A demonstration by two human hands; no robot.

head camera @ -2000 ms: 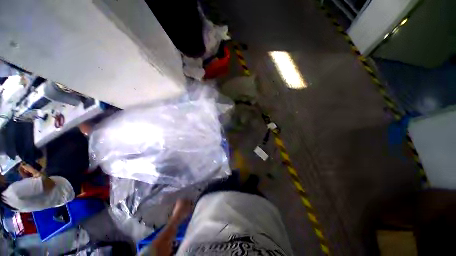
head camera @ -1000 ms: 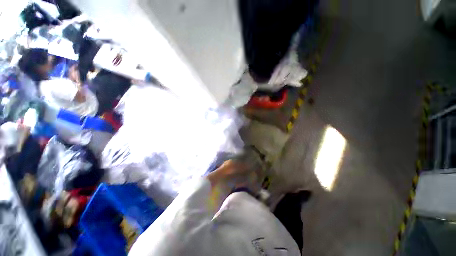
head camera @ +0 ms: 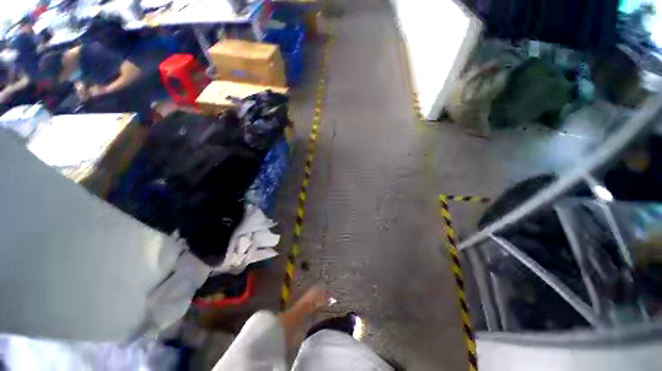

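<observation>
My left hand [head camera: 308, 301] is bare and blurred at the bottom centre, in front of a light sleeve; its fingers are not clear and no held object can be made out. My right hand is not in view. A heap of black garments [head camera: 196, 170] lies to the left. Crumpled white sheets [head camera: 254, 243] hang at its near end, above a red container [head camera: 231, 291]. A dark shoe [head camera: 330, 327] shows just right of the hand.
A grey floor aisle [head camera: 363, 174] runs ahead between yellow-black tapes. A white panel [head camera: 62, 246] is close on the left, a metal tube frame [head camera: 544, 203] on the right. Cardboard boxes [head camera: 247, 61], a red stool [head camera: 183, 78] and a seated person [head camera: 101, 65] are ahead left.
The view has swung from the shiny plastic heap to along the aisle. The black garments and red container now show at the left, and the tube frame at the right.
</observation>
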